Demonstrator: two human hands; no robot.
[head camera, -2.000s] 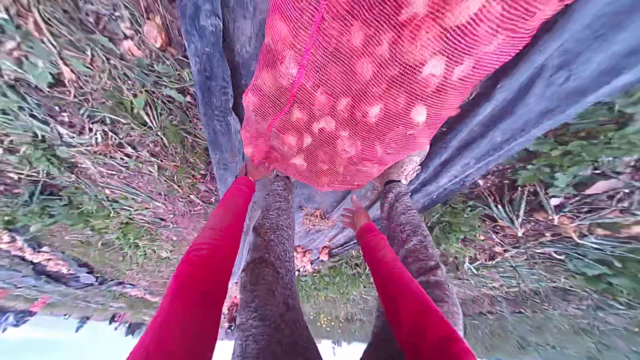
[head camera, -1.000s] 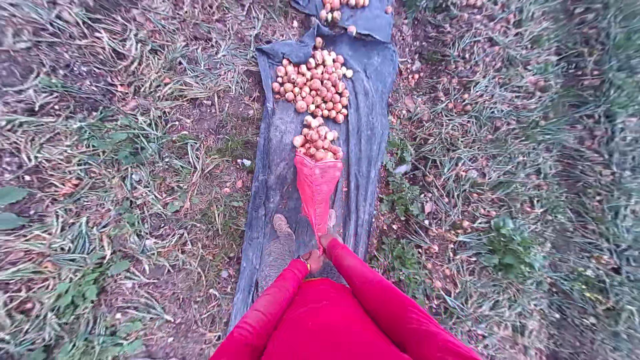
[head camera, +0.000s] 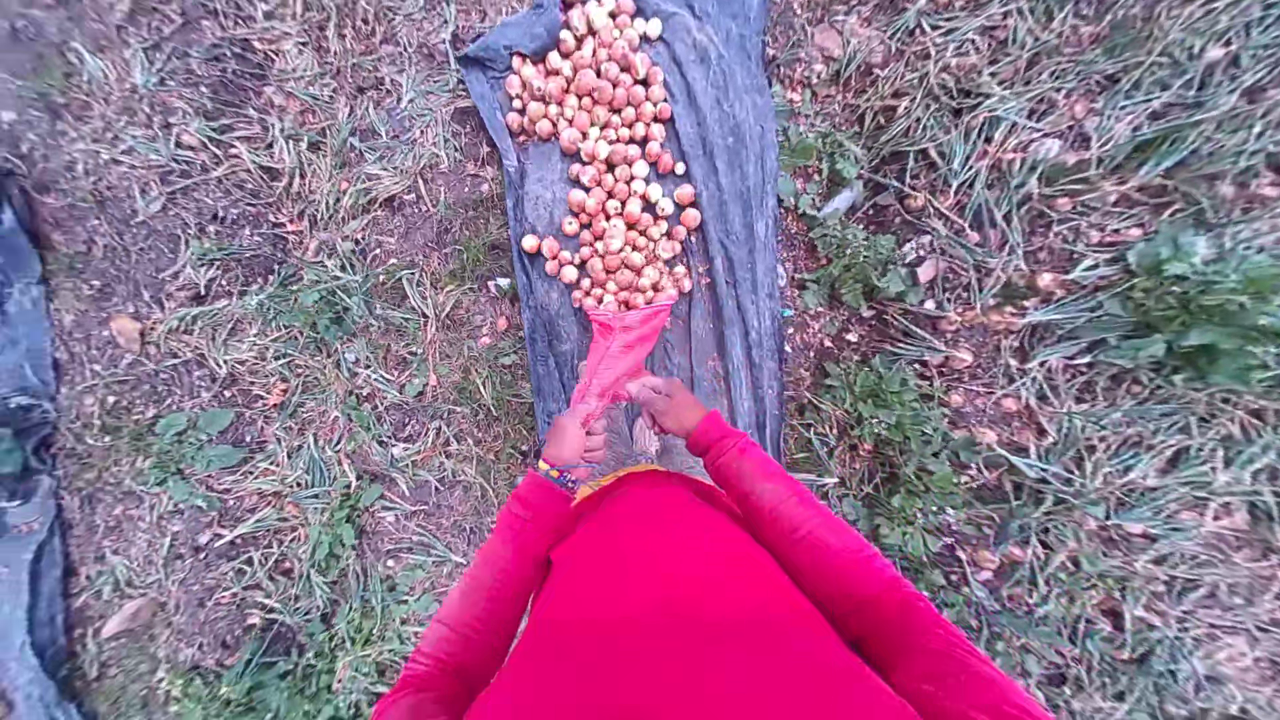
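Note:
A red mesh sack hangs nearly flat between my hands and a heap of onions, its mouth against the nearest ones. My left hand is closed around the sack's lower end, with a beaded bracelet at the wrist. On the other side, my right hand pinches the sack's edge between fingers and thumb. The round, pinkish onions lie spread along a dark cloth strip, running away from me. Whether any onions remain inside the sack cannot be told.
Grass, dry leaves and weeds cover the soil on both sides of the strip. Another dark sheet lies along the far left edge. A leafy green plant grows at the right. My feet are mostly hidden behind my hands and shirt.
Two seconds ago the sack was bulging full; now it is narrow and slack, with onions on the cloth. Since one second ago the onions reach farther toward me and my hands have moved apart. The view has tilted greatly.

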